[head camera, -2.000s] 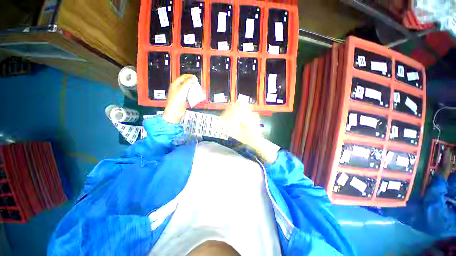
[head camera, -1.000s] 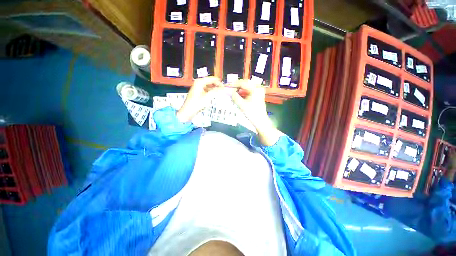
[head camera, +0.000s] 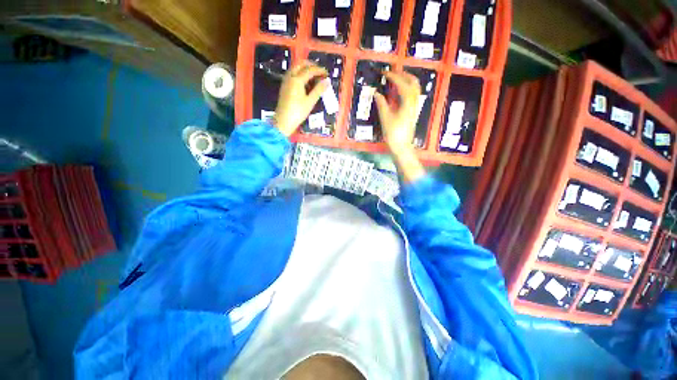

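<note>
A red tray (head camera: 482, 111) holds black units in two rows of pockets, with white labels on them. My left hand (head camera: 298, 96) is over the near row's left pockets, with a narrow white label (head camera: 329, 96) at its fingertips above the second unit. My right hand (head camera: 401, 107) is over the third and fourth near pockets, thumb and finger apart, with nothing seen in it. The third near unit (head camera: 364, 82) bears a white strip label and a smaller label. Printed label sheets (head camera: 330, 169) lie between the tray and my body.
A tall stack of red trays (head camera: 545, 197) with labelled black units stands at the right. Another red stack (head camera: 74, 215) is at the lower left. Two white rolls (head camera: 218, 80) sit left of the tray, beside a wooden cabinet (head camera: 185, 33). A blue sleeve shows at the right edge.
My hands have parted and moved up over the near row. The third near unit now bears a strip label. The view has shifted, so the trays appear larger.
</note>
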